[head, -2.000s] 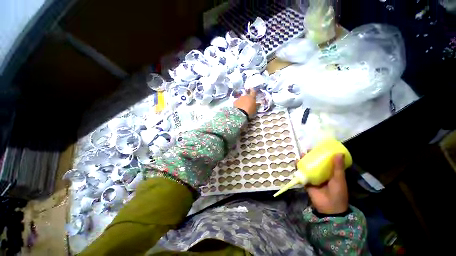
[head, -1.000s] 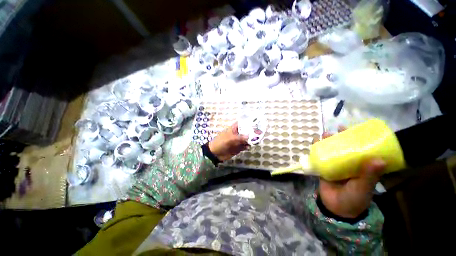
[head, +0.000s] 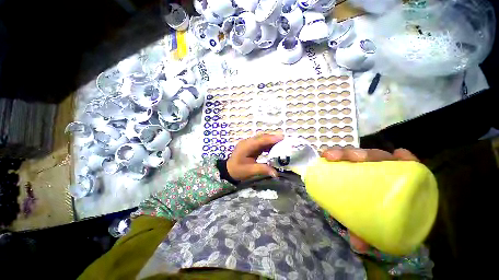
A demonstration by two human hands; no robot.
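My left hand (head: 250, 158) holds a white plastic shell (head: 298, 147) by its left side, above the near edge of the punched tray. A dark round eye piece (head: 283, 161) shows inside the shell. My right hand (head: 358, 156) is wrapped around the large yellow squeeze bottle (head: 377, 199), its fingers along the top and much of the hand hidden behind it. The bottle points left and its nozzle end is at the shell's opening. Whether the tip touches the shell cannot be told. The punched tray (head: 335, 87) has rows of tan holes, with blue-ringed discs in its left columns.
Many white shells are heaped at the left (head: 131, 154) and at the back (head: 243, 30). A yellow strip (head: 180, 45) lies between the heaps. A clear plastic bag (head: 432, 49) is at the back right, with a short black stick (head: 374, 83) near it. Stacked sheets (head: 24, 126) stand far left.
My left hand first reached to the back heap, then came back with a shell, now close to my body. My right hand has raised the bottle and brought its nozzle to the shell.
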